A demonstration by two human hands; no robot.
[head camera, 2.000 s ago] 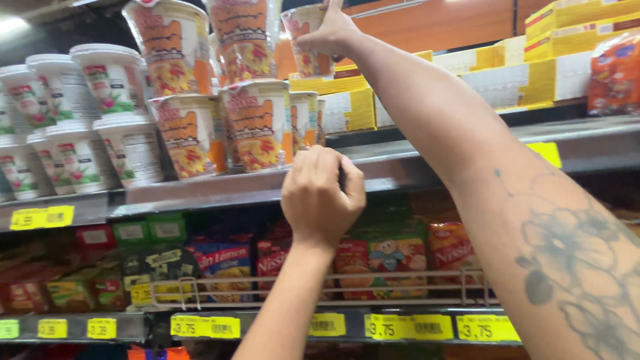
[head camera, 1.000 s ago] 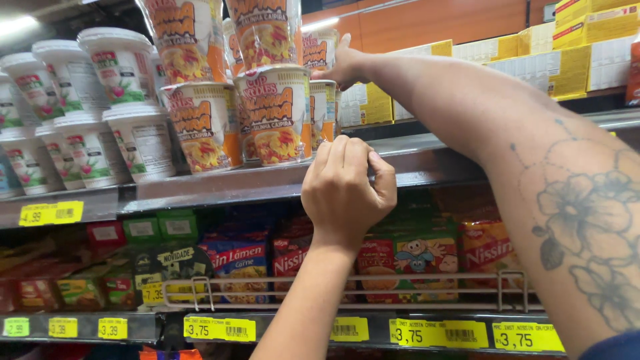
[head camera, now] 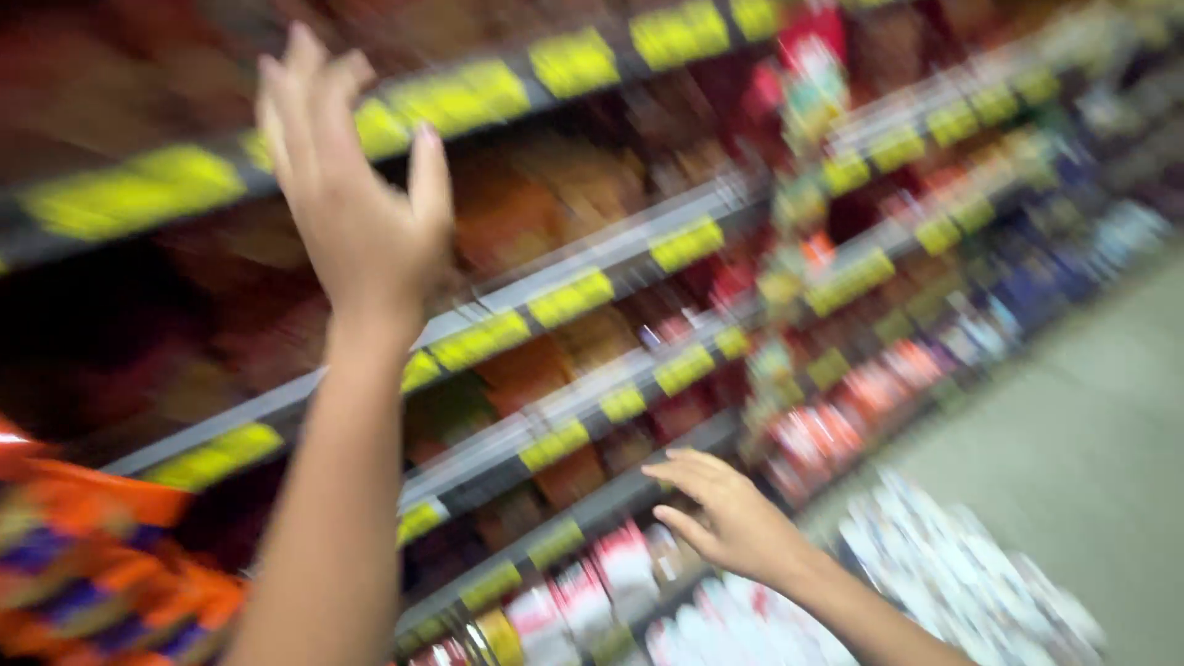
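Note:
My left hand is raised at the upper left, its fingers apart, in front of a shelf edge with yellow price tags. Nothing is in it. Lower and to the right, my right hand reaches in from the bottom right, fingers spread and holding nothing, in front of the lower shelves. Behind both hands the packaged goods on the shelves are too blurred to identify. Whether either hand touches a shelf cannot be told.
Orange packets hang or stand close at the lower left. A strip of hanging packets runs down the shelf front. White packages are piled low beside the grey floor. Shelving recedes to the upper right.
The view has swung down and right along the shelving. My right hand has left the cup noodles on the upper shelf. My left hand, earlier loosely curled, has opened.

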